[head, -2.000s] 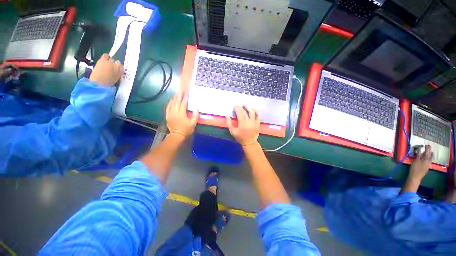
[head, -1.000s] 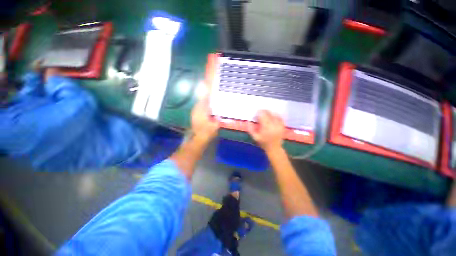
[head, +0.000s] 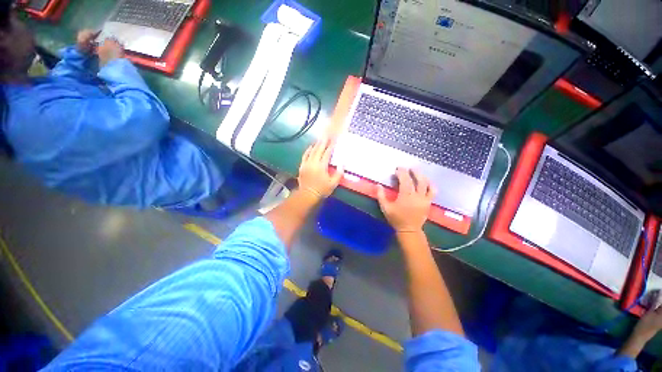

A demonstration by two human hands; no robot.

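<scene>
An open silver laptop point(head: 421, 134) lies on a red pad point(head: 454, 218) in front of me. Its screen point(head: 464, 54) is lit and shows a light window with a small blue picture. My left hand point(head: 318, 173) rests at the front left corner of the laptop and pad, fingers apart, holding nothing. My right hand point(head: 408, 200) lies over the front edge with its fingertips on the touchpad area, holding nothing. The touchpad is mostly hidden under it.
White strips point(head: 260, 87) with a blue holder point(head: 308, 29), a coiled black cable point(head: 297, 115) and a black adapter point(head: 216, 47) lie left. A white cable point(head: 501, 182) loops right. Another laptop point(head: 581, 211) stands further right. People in blue smocks point(head: 101, 138) sit both sides; a blue stool point(head: 356, 227) is below.
The view has swung left, so the bench sits further right and tilted. The near screen's content has changed. The neighbour's hand has left the white strips. My hands keep their places at the laptop.
</scene>
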